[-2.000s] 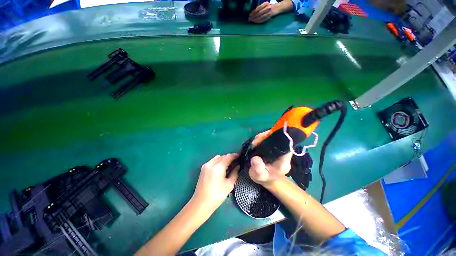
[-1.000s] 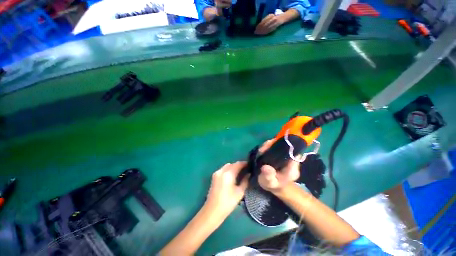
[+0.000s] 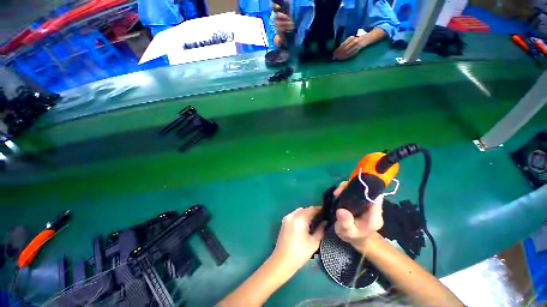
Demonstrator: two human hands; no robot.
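My right hand (image 3: 358, 223) is closed around the orange and black electric screwdriver (image 3: 367, 180), whose black cord loops over to the right. My left hand (image 3: 300, 235) holds a black part (image 3: 324, 211), mostly hidden by my fingers and the screwdriver; its type cannot be told. The screwdriver's tip is hidden. The round screw tray (image 3: 345, 264), partly covered with dark screws, lies just below my hands. A pile of small black parts (image 3: 406, 225) lies right of the tray.
Stacked black brackets (image 3: 174, 240) lie at lower left, beside another orange and black screwdriver (image 3: 37, 244). One bracket (image 3: 193, 128) lies on the green belt. A grey post (image 3: 519, 114) and a black fan-like square (image 3: 535, 159) stand at right. A person sits across, by an open carton (image 3: 207, 45).
The whole view has shifted left, so things sit further right and lower. The screwdriver at far left and more of the person across now show. My hands keep the same hold.
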